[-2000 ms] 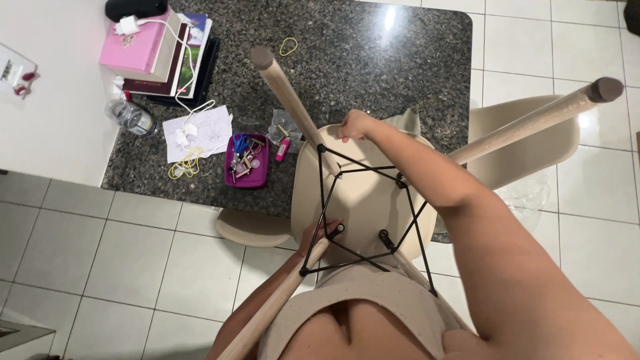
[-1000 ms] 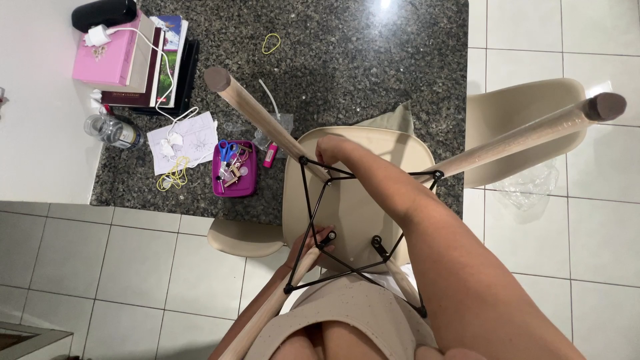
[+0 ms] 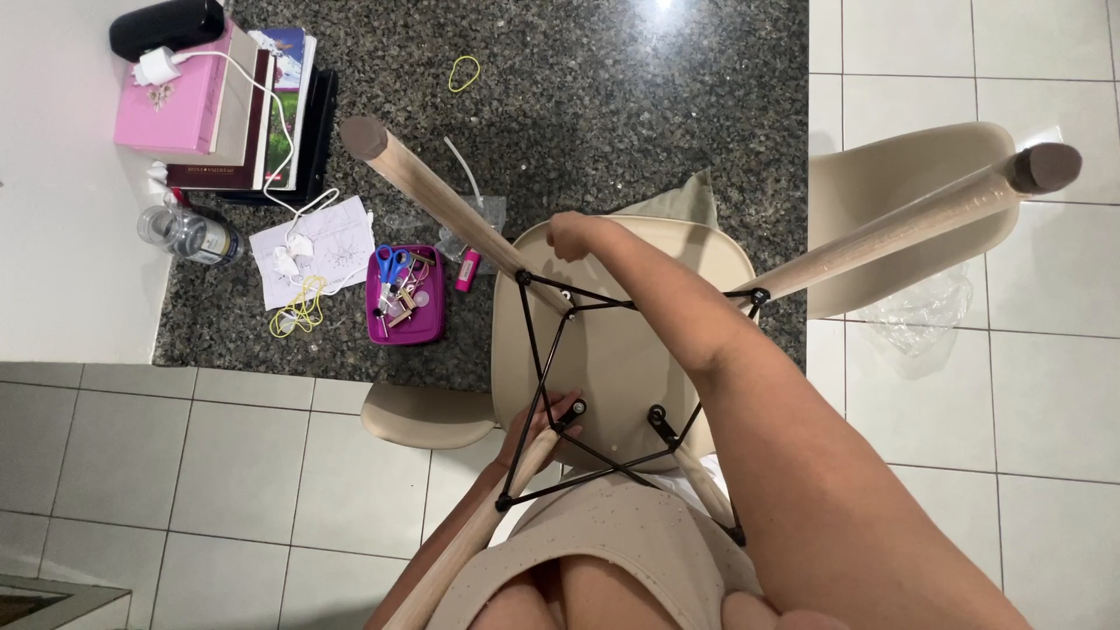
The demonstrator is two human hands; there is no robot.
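Observation:
An upturned beige plastic chair seat (image 3: 612, 359) lies partly over the granite counter's edge, its wooden legs (image 3: 446, 201) and black metal wire frame (image 3: 538, 350) pointing up at me. My right hand (image 3: 573, 236), fingers curled, is over the far left part of the seat underside, near a leg's mounting; whether it holds anything small is hidden. My left hand (image 3: 560, 411) is at the near left mounting bracket (image 3: 570, 413), fingers around its sides and partly hidden by the leg and frame. Another black bracket (image 3: 662, 423) sits at the near right.
On the granite counter (image 3: 577, 87) are a purple tray (image 3: 405, 337) with blue-handled scissors and hardware, a pink marker-like item (image 3: 467, 269), papers (image 3: 341, 232), a bottle (image 3: 197, 236) and stacked books (image 3: 166, 114). Another beige chair (image 3: 919, 201) and clear plastic (image 3: 919, 306) are at the right.
My right hand stays over the seat's far left part, its fingers more visible than a second ago. My left hand remains at the near left bracket.

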